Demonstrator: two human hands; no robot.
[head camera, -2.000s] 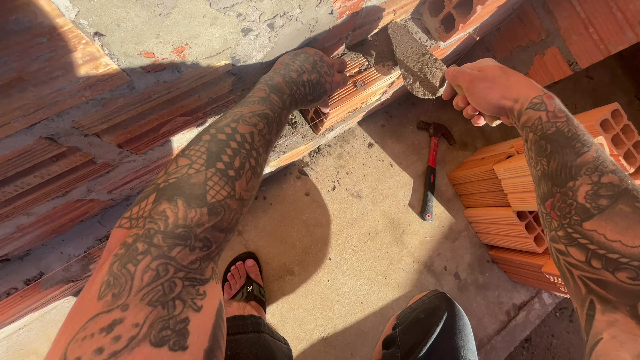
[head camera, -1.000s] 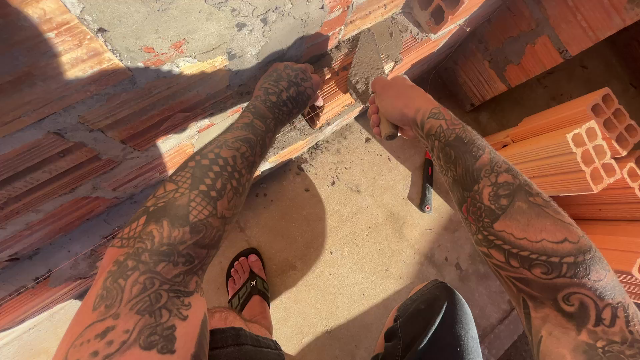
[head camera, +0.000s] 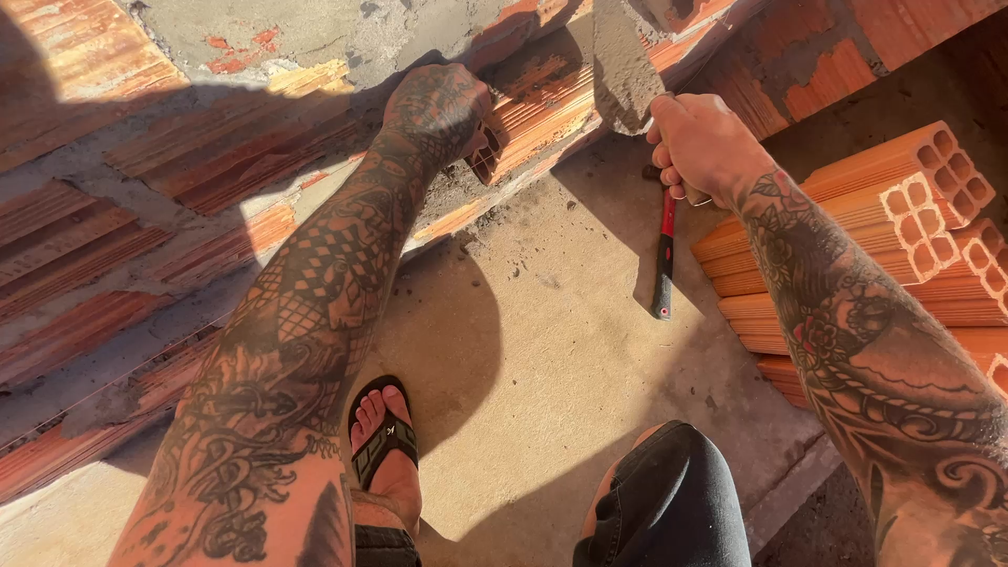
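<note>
My right hand (head camera: 697, 150) grips the handle of a mason's trowel (head camera: 622, 75), whose blade is coated in grey mortar and held over the low course of the wall. My left hand (head camera: 445, 110) rests at the near end of a hollow clay brick (head camera: 543, 102) lying in that course, its fingers partly hidden behind the hand. Mortar is smeared on the brick's ribbed face, and its open holes show just right of my left fingers. Loose mortar (head camera: 457, 189) lies below my left wrist.
A claw hammer (head camera: 666, 244) with a red and black handle lies on the concrete floor (head camera: 551, 331). Hollow clay bricks (head camera: 858, 213) are stacked at the right, under my right forearm. The mortared brick wall (head camera: 228, 150) runs along the left. My sandalled foot (head camera: 386, 441) stands near it.
The trowel has moved from beside the brick's right end, down against the brick a second ago, and back up to the right. My left hand has stayed at the brick's near end.
</note>
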